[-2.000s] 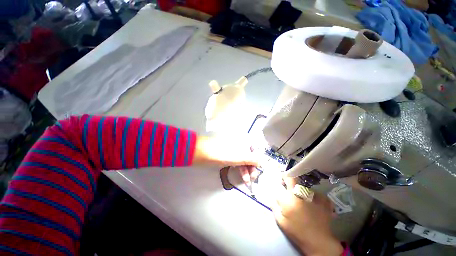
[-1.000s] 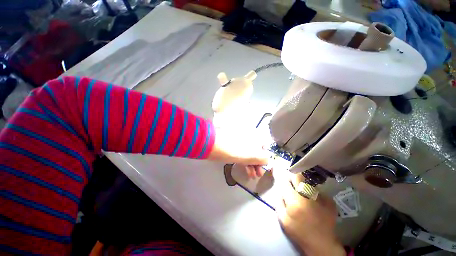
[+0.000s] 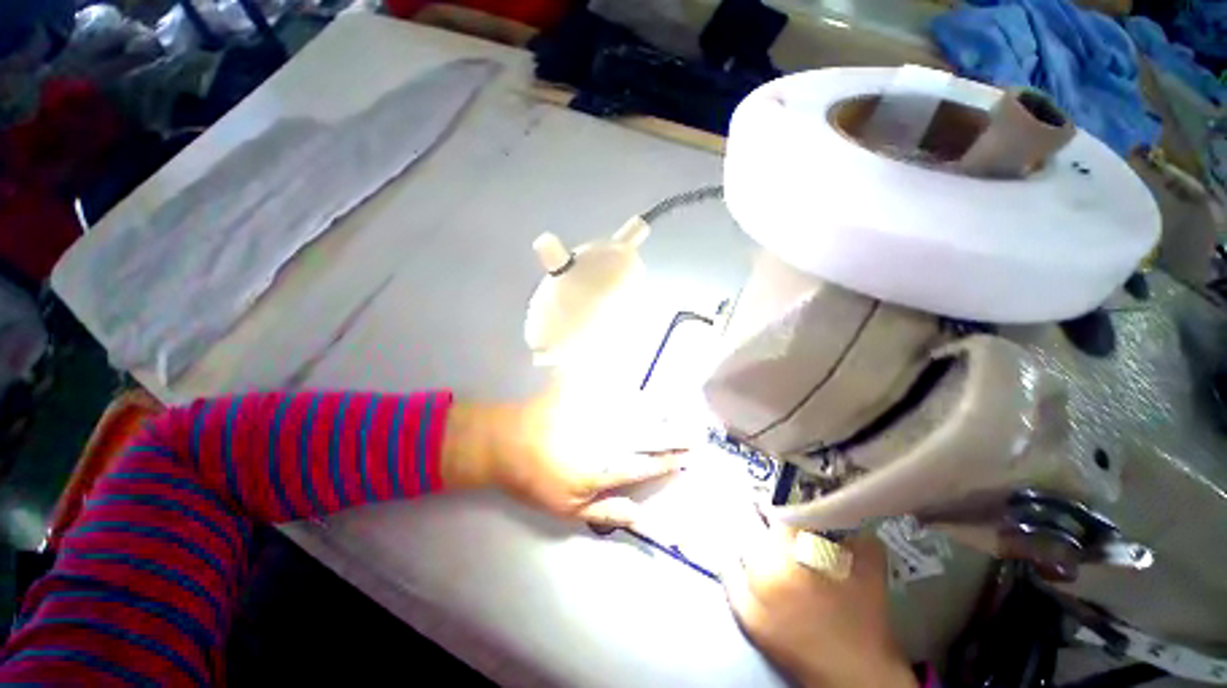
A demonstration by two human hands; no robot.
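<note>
My left hand (image 3: pixel 572 457) lies left of the needle area, palm down, fingers pointing at the needle. My right hand (image 3: pixel 807 605) is at the right of the needle, its fingertips under the machine head and lost in glare. The beige-grey sewing machine head (image 3: pixel 821 363) stands above them. The bed under the fingertips (image 3: pixel 673 524) is washed out by the lamp, so any workpiece there cannot be made out. The cream sewing lamp (image 3: pixel 585 303) glows behind my left hand. A ribbed cream piece (image 3: pixel 822 555) is beside my right hand.
A thick white roll (image 3: pixel 834 215) sits on the machine head. A grey cut panel (image 3: pixel 269 215) lies at the table's far left. Dark fabric (image 3: pixel 646 67) is behind the table, light blue fabric (image 3: pixel 1050 61) at top right. A tape measure (image 3: pixel 1157 655) runs along the lower right.
My left hand has drawn back left from the needle and lies flatter, with its fingers more spread. My right hand stays by the needle. The view has shifted somewhat.
</note>
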